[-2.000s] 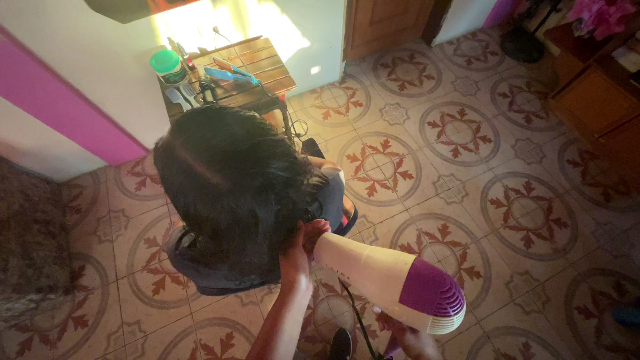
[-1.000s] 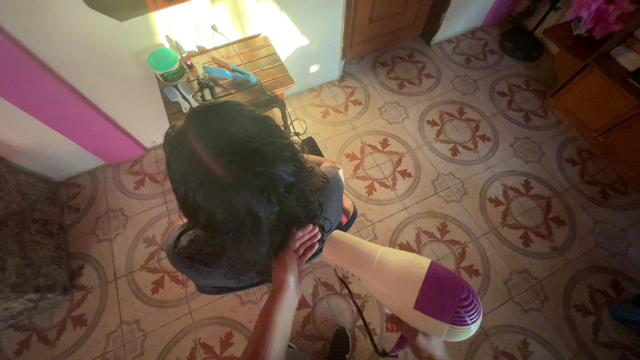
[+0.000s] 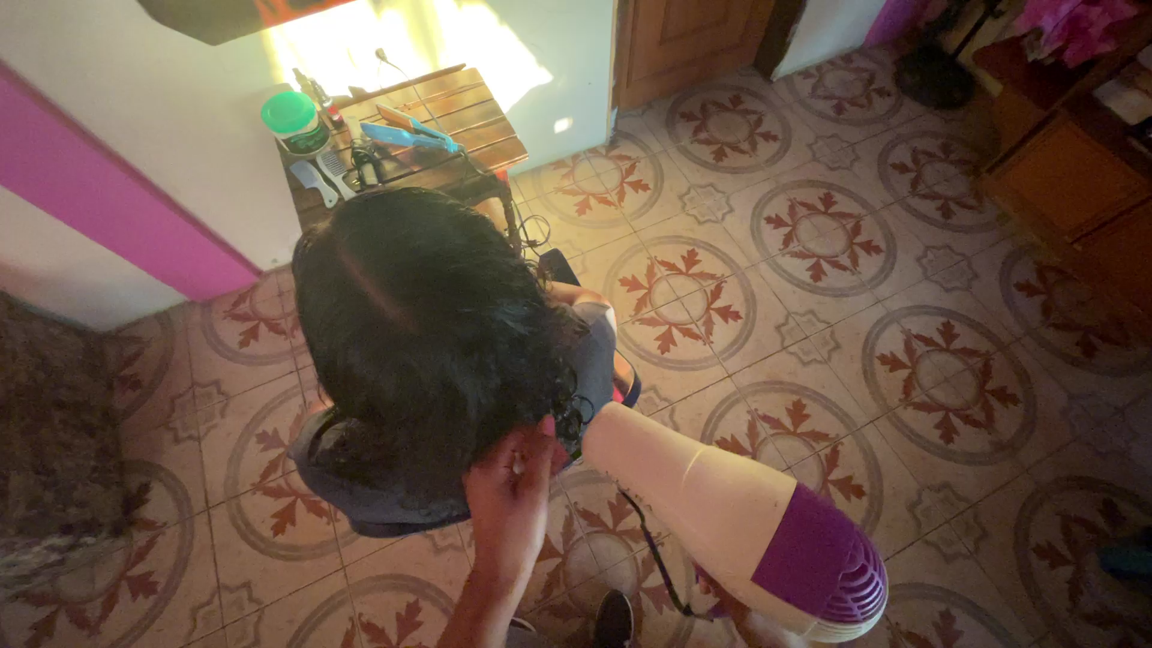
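A seated person's dark, parted hair (image 3: 423, 315) fills the middle of the head view. At the hair's lower right edge is my left hand (image 3: 511, 472), its fingers curled against the dark strands; the fingertips are partly hidden. A white and purple hair dryer (image 3: 702, 486) points up and left, its nozzle close to the curly ends beside my left hand. My right hand (image 3: 742, 621), largely hidden beneath the dryer's body, holds it by the handle. A dark cord (image 3: 657, 562) hangs to the left of the handle.
Beyond the person, a slatted wooden table (image 3: 477, 99) bears a blue flat iron (image 3: 409, 137), combs (image 3: 313, 183) and a green-lidded tub (image 3: 292, 121). Wooden drawers (image 3: 1071, 175) stand at the right, near a dark stand base (image 3: 936, 79). The floor is patterned tile (image 3: 679, 297).
My left hand's fingers, extended against the hair one second ago, are now curled at its edge. The dryer remains close to the hair ends.
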